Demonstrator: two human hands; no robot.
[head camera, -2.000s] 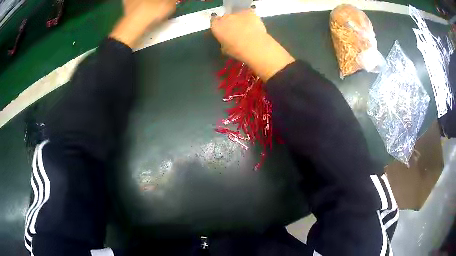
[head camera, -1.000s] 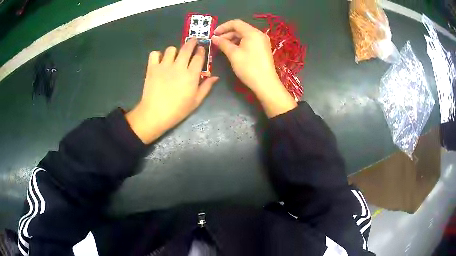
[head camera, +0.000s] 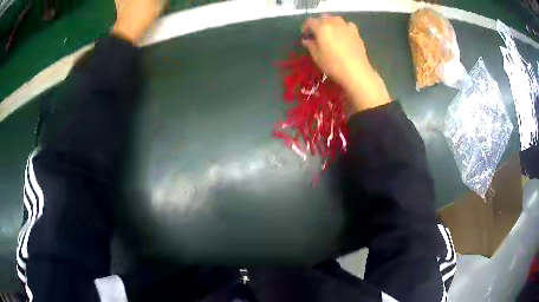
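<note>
A loose heap of thin red side strips, some with whitish faces, lies on the dark green bench right of centre. My right hand is over the far end of the heap, fingers curled near the pale rail; whether it holds a strip is hidden by blur. My left hand is at the top left, beyond the rail over the green belt, blurred and partly cut off by the top edge. What its fingers hold, if anything, cannot be seen. No phone housing shows between my hands.
A pale rail curves between bench and green belt, with blurred dark red items at the far left. At right lie a bag of orange parts, a clear plastic bag and white pieces. A cardboard carton sits below the bench edge.
One second ago both hands were at a red-edged phone housing on the bench; it is now out of sight. My left hand has moved up and left over the belt, my right hand up and right.
</note>
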